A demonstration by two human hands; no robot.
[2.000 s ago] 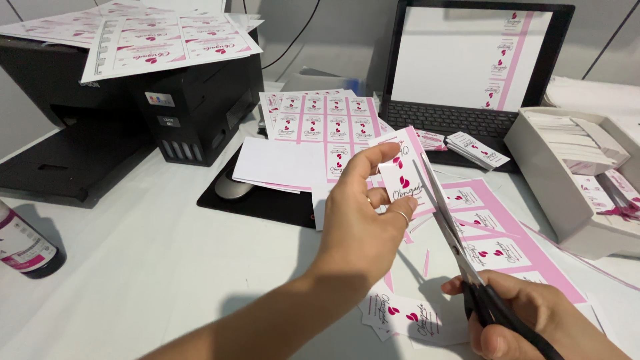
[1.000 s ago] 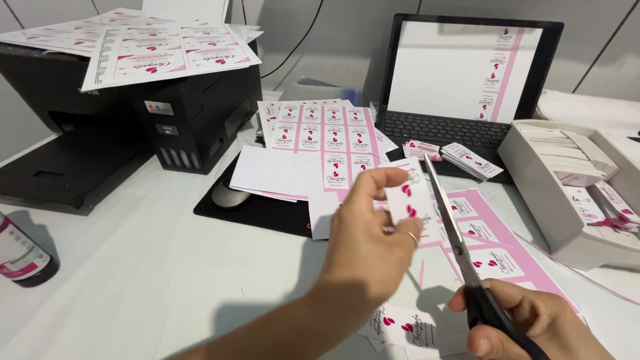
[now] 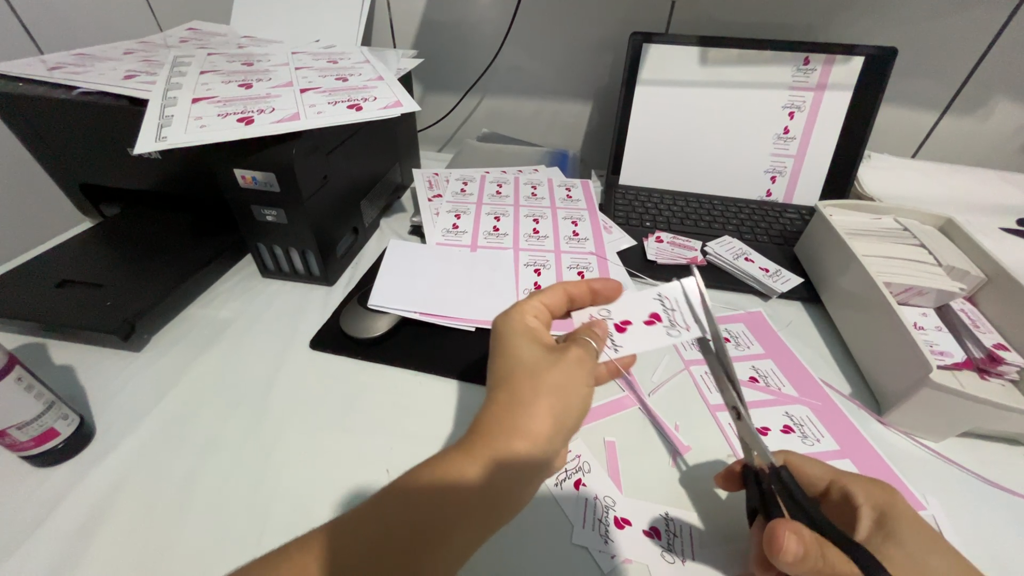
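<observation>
My left hand point(image 3: 544, 368), with a ring on one finger, holds a small white printed card point(image 3: 664, 316) that lies sideways between thumb and fingers. My right hand point(image 3: 840, 504) grips the black handles of a pair of scissors point(image 3: 740, 400). The slightly parted blades point up and away, their tips at the card's right end. Below the hands lie several cut cards point(image 3: 632, 524) in a loose pile and thin pink paper strips point(image 3: 613, 464). A partly cut pink-and-white printed sheet point(image 3: 848, 416) rests on the table behind the scissors.
A laptop point(image 3: 752, 120) stands at the back, with small card stacks point(image 3: 752, 264) on its front. At right is an off-white box point(image 3: 872, 344) of cards. Printed sheets point(image 3: 512, 208) partly cover a black mouse pad point(image 3: 424, 352) with a mouse point(image 3: 368, 320). A black printer point(image 3: 320, 192) and an ink bottle point(image 3: 36, 408) stand left.
The card in my left hand has turned from upright to sideways. A pink strip attached near the scissors two seconds ago no longer shows at the card's edge.
</observation>
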